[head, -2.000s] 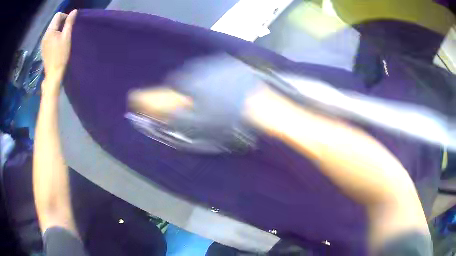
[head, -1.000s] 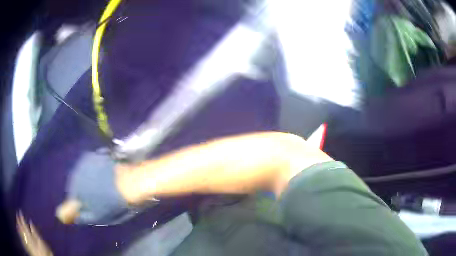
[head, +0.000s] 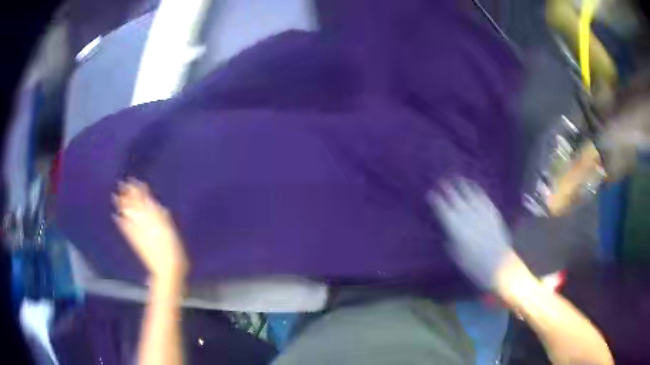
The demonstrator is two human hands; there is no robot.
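A deep purple jacket lies spread over the padded ironing table. My bare left hand is on or just above the cloth at the left, fingers apart. My right hand, in a grey glove, is on or just above the cloth at the right, fingers slightly spread, holding nothing visible. Both hands are blurred, so contact is hard to tell. The steam iron, silver with a tan-orange handle, stands at the right, off the jacket.
A yellow hose hangs at the upper right above the iron. A long white piece lies at the far left of the table. A small white and red piece is by my right wrist. Dark purple cloth hangs below the near edge.
My right hand has let go of the iron, which now stands at the right. My left hand has come off the jacket's far left edge to nearer cloth. The view has swung right and back.
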